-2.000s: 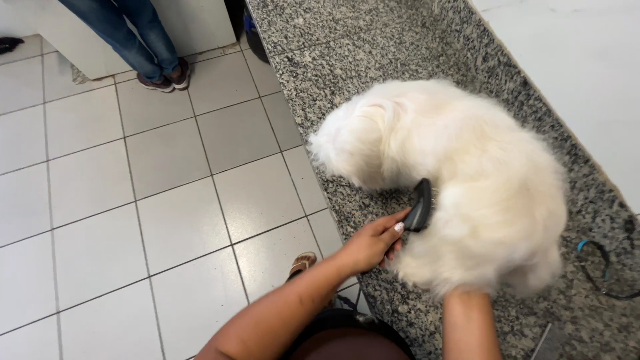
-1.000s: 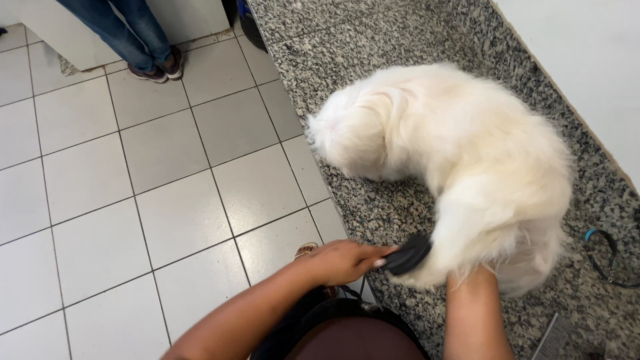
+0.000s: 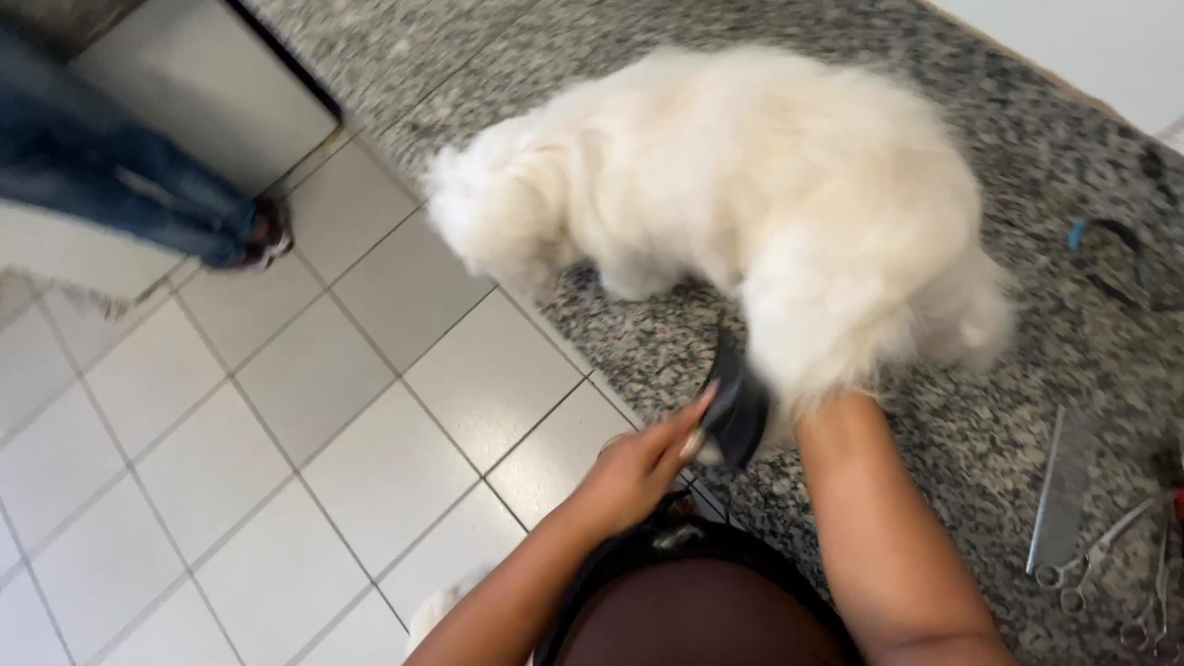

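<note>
A long-haired white dog (image 3: 740,185) stands on the speckled granite counter (image 3: 629,342), its head toward the left edge. In my left hand (image 3: 652,458) is a black grooming brush (image 3: 738,407), held by the handle beside the dog's hind leg. My right hand (image 3: 840,412) reaches in at the dog's rear leg; its fingers are hidden by the fur, so their grip cannot be made out. The brush and my left hand are slightly blurred.
A metal comb (image 3: 1059,490) and grooming scissors (image 3: 1096,555) lie at the lower right. Farther up is a black loop with a blue part (image 3: 1115,250). Tiled floor (image 3: 305,398) borders the counter, and a person in jeans (image 3: 120,166) stands at upper left.
The brush has moved from against the dog's side to lower down by the hind leg. The dog's body is less curled and its head is farther from the hindquarters. The view has turned.
</note>
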